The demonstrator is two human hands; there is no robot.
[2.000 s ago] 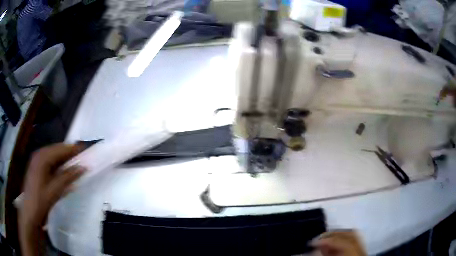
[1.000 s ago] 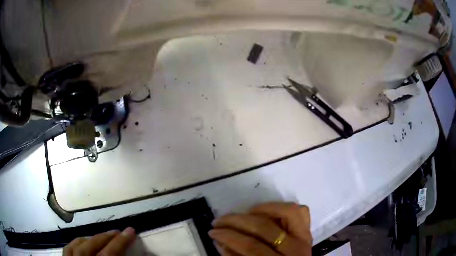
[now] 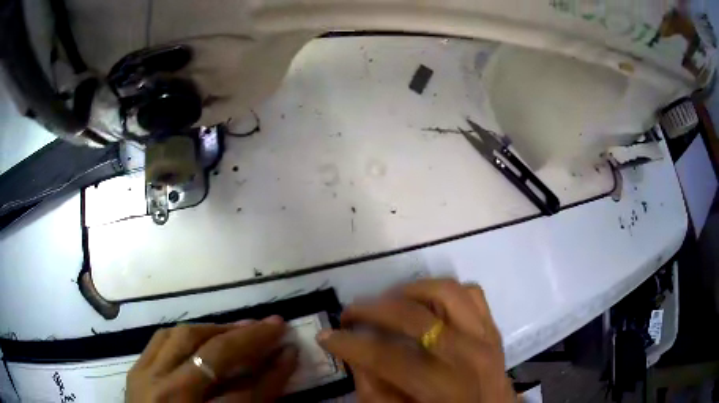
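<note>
A long white strip (image 3: 94, 381) with lines and handwritten black marks lies on a dark fabric strip (image 3: 87, 343) along the table's front edge. Dark cloth shows as a border above it and past its right end. My left hand (image 3: 217, 366) lies over the white strip, fingers bent and pressed on it near its right end. My right hand (image 3: 422, 342) is at the right end of the strips, blurred, with fingertips at the white strip's corner. I cannot tell whether it pinches the cloth.
The sewing machine (image 3: 378, 20) crosses the top, with its needle area at left. Thread snips (image 3: 512, 169) and a small dark rectangle (image 3: 421, 79) lie on the bed. Another dark cloth piece (image 3: 59, 173) is at the left. A container (image 3: 668, 315) stands beyond the table's right edge.
The view has shifted slightly since one second ago. My left hand has moved right along the white strip, closer to my right hand. Earlier, the white strip was held apart from the front dark strip.
</note>
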